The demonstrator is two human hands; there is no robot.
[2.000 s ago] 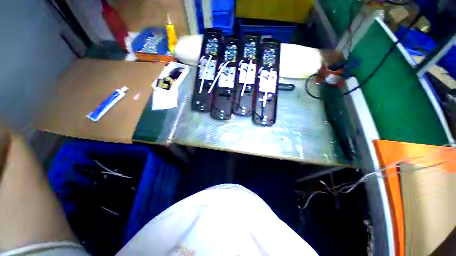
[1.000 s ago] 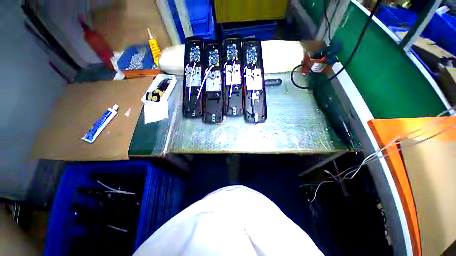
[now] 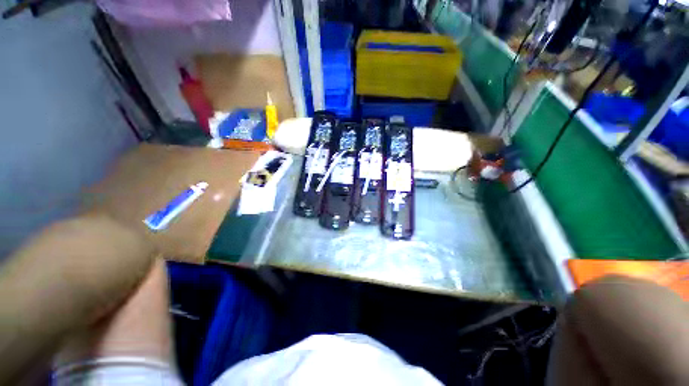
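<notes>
Several long black lock panels [image 3: 398, 181] lie side by side, open backs up, on the bubble wrap mat [image 3: 363, 252]. White lead wires [image 3: 326, 179] lie across them. Their far ends rest against the whitish padded roll [image 3: 442, 150]. A blurred bent arm shows at the lower left and another at the lower right, close to the camera. A white sleeve edge shows on the left one. Neither my left hand nor my right hand is in the picture; what they hold cannot be seen.
A blue and white tube [image 3: 177, 208] lies on the cardboard [image 3: 113, 181]. An open white parts box [image 3: 264, 175] stands left of the panels. A yellow bottle [image 3: 271, 117] and screw bin [image 3: 243, 127] are behind. A dark bar [image 3: 425, 183] lies right. A blue crate [image 3: 227, 332] is below.
The view has tilted up, showing more background and less of the crate. Bent arms have come into view at both lower corners. The panels have not visibly moved on the mat.
</notes>
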